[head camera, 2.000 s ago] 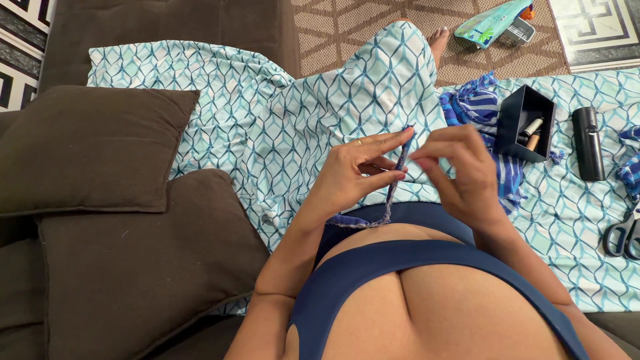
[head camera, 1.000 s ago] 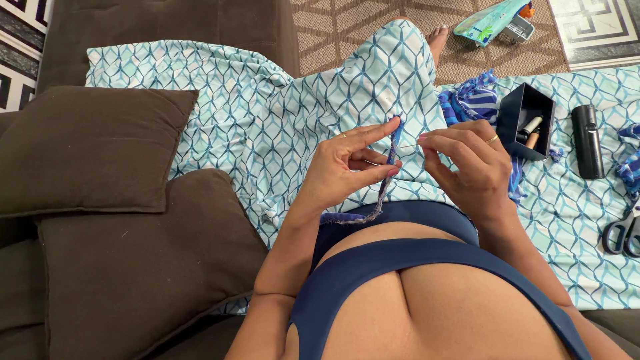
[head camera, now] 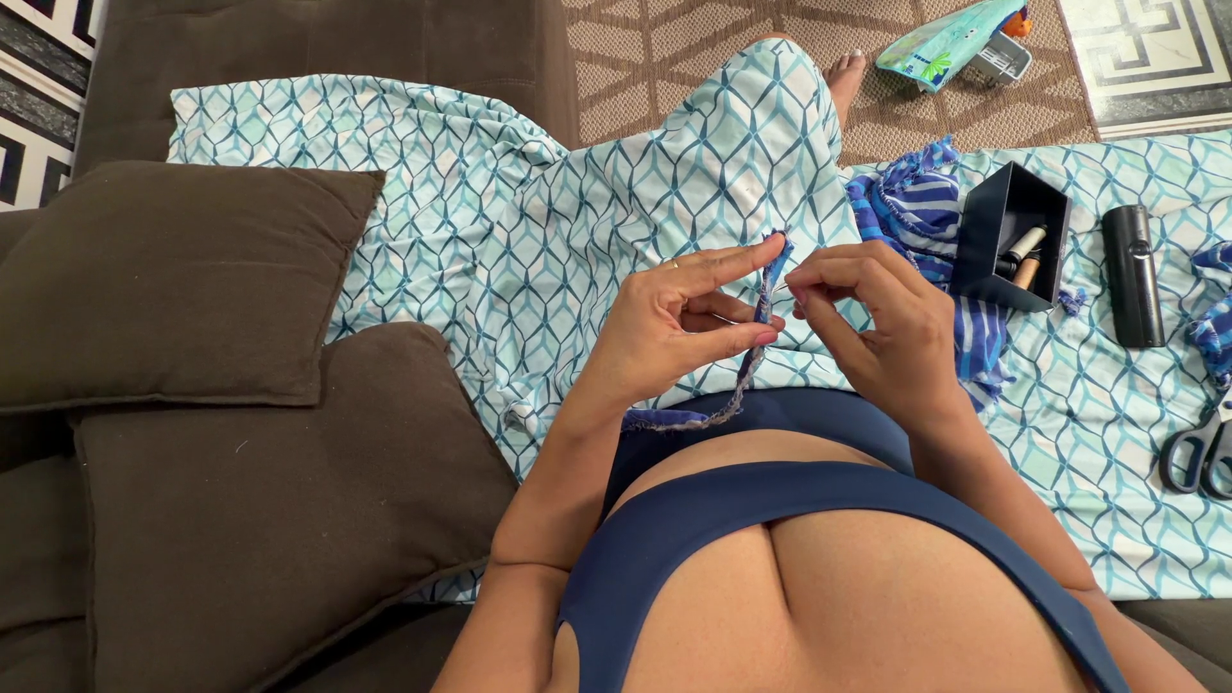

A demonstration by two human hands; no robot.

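Observation:
My left hand [head camera: 688, 313] holds a narrow strip of blue fabric [head camera: 767, 289] with frayed edges, stretched upright between its index finger and thumb. The rest of the strip curves down and left across my lap. At the strip's right side, my right hand [head camera: 871, 313] pinches a thin, light sliver that looks like a sewing needle [head camera: 782, 287]; its tip meets the fabric, and whether it goes through cannot be told. Blue striped fabric [head camera: 914, 217] with fringed edges lies beyond my right hand, partly under a dark open box [head camera: 1013, 236] containing several small cylindrical items.
A patterned sheet [head camera: 423, 231] covers my leg and the seat. At right lie a black cylindrical case [head camera: 1133, 276], scissors [head camera: 1198, 452] and more blue fabric [head camera: 1215, 318]. Brown cushions [head camera: 173, 289] are at left. A turquoise printed pouch [head camera: 948, 48] and grey plastic piece lie on the rug [head camera: 664, 67].
My right hand has come in closer to the strip; one second ago it was held slightly apart to the right. My left hand keeps its grip on the fabric.

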